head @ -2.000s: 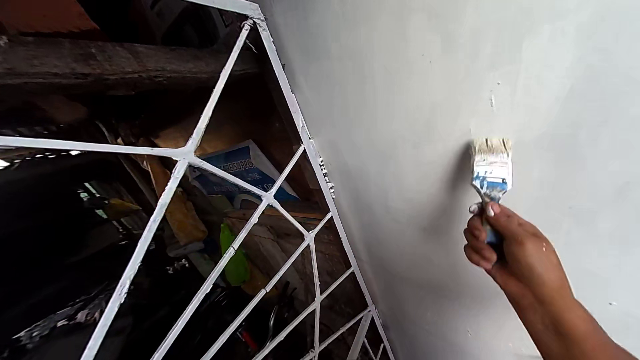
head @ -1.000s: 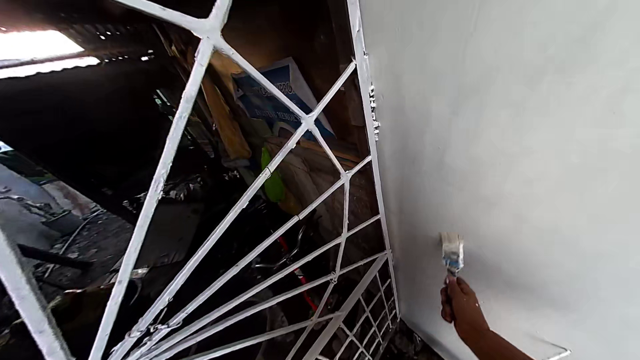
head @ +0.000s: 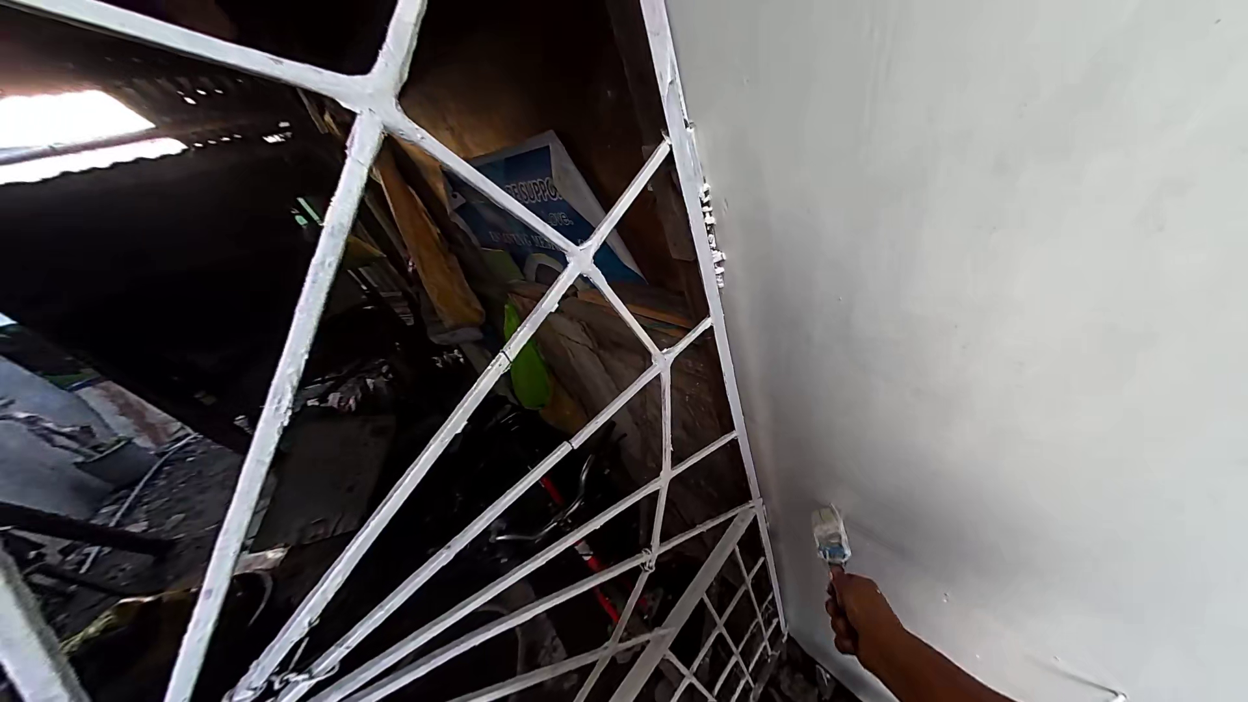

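My right hand (head: 863,616) is closed around the handle of a paintbrush (head: 831,534) low on the right side of the view. The brush points upward, its pale bristles against or very near the white-painted wall (head: 975,292); exact contact cannot be told. Blue and white smears mark the ferrule. To the left of the brush stands a white metal window grille (head: 582,258) of crossing and fanned bars, its edge running down beside the wall. My left hand is out of view.
Behind the grille lies a dark, cluttered space with a blue printed sign (head: 531,200), a green object (head: 527,366), a bicycle-like red frame (head: 595,575) and wooden boards. A bent wire (head: 1082,676) sticks out at the wall's lower right.
My right hand has moved the brush lower along the wall, toward the grille's lower corner. The view has shifted, showing more of the grille's lower part.
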